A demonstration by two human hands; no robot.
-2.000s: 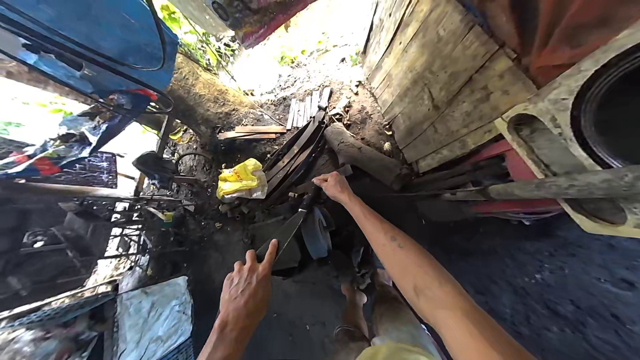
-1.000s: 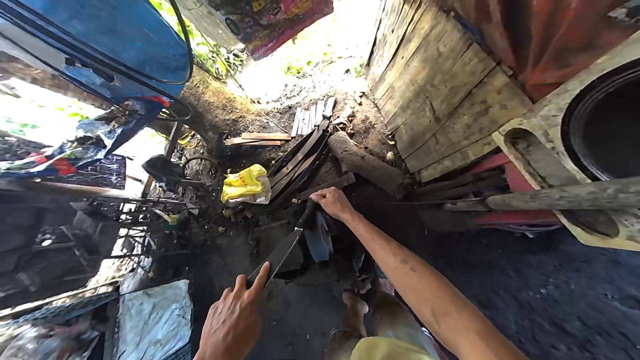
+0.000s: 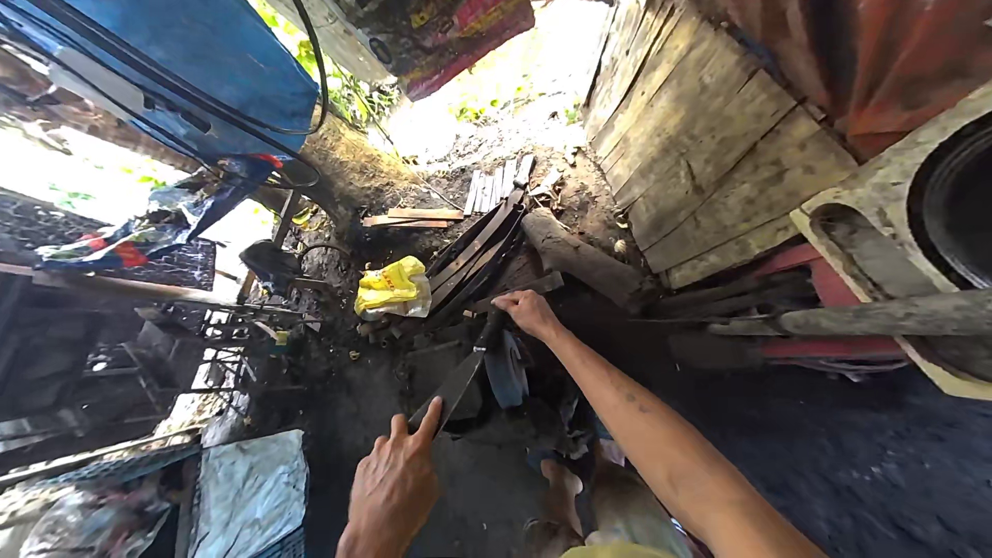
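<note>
A long dark-bladed knife, perhaps a machete (image 3: 459,381), slants from the middle of the view down toward the lower left. My right hand (image 3: 528,311) is closed at the upper end of its dark handle. At the other end, my left hand (image 3: 403,473) has its index finger and thumb on the blade near the tip; the other fingers are curled. Beneath the blade lies a dark block or slab (image 3: 453,380), its kind unclear. A grey-blue curved piece (image 3: 507,370) is just right of the blade. My feet are partly visible below.
A yellow plastic bag (image 3: 394,288) lies beside dark wooden strips (image 3: 482,256) and a log (image 3: 585,260). Plank boarding (image 3: 713,147) and a pale frame with a round opening (image 3: 876,225) stand at right, crossed by a pole (image 3: 891,318). A pale sheet (image 3: 249,492) lies at lower left.
Between the earlier frames and now, both hands stay at the knife, the right at its handle and the left at its blade. The view has shifted slightly.
</note>
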